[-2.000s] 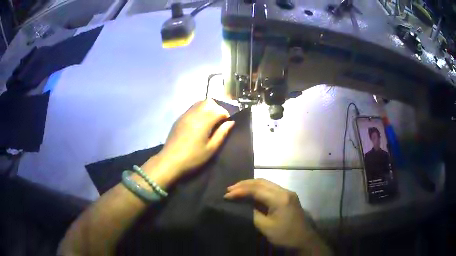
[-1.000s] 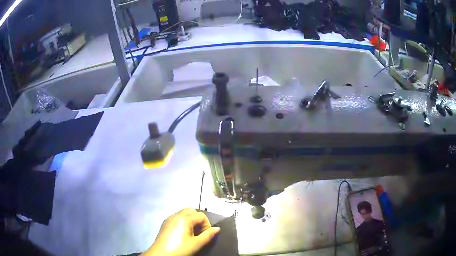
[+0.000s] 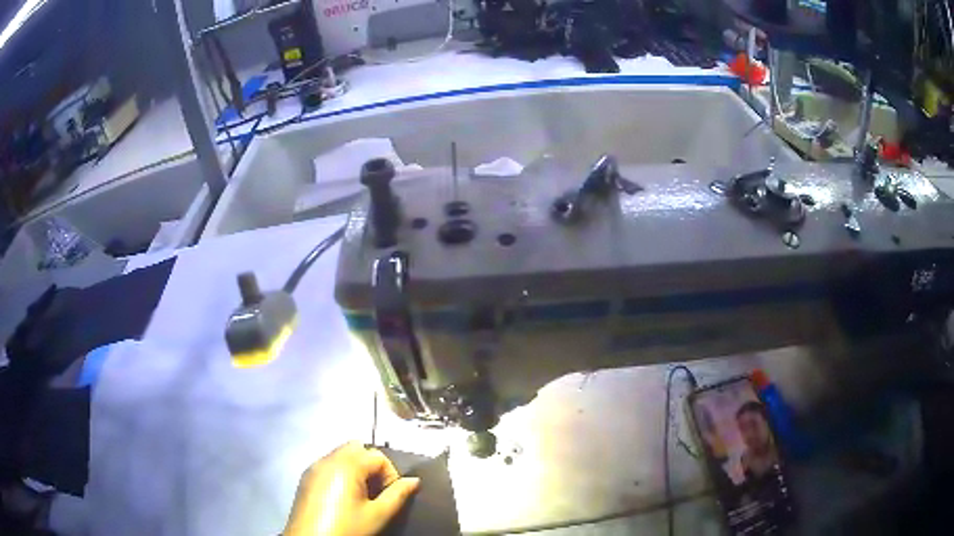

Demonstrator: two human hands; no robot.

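A dark cut panel (image 3: 431, 492) lies on the machine bed at the bottom of the picture, its far edge just in front of the presser foot (image 3: 434, 419). My left hand (image 3: 350, 492) rests on the panel's left part with curled fingers, thumb and fingertips pressed together on the cloth; its wrist is cut off by the lower edge. My right hand is out of the picture. The sewing machine head (image 3: 628, 272) stands above, and its lower left end is brightly lit. The near part of the panel is cut off by the picture's edge.
The sewing lamp (image 3: 259, 330) stands left of the head. Dark cloth (image 3: 105, 314) is heaped at the far left. A lit smartphone (image 3: 741, 450) and a cable (image 3: 669, 450) lie right of the needle. A white trough (image 3: 586, 126) runs behind the machine.
The view has tilted up from the bed to the trough and shifted right. My right hand has left the picture. My left hand stays on the panel. The phone picture has changed.
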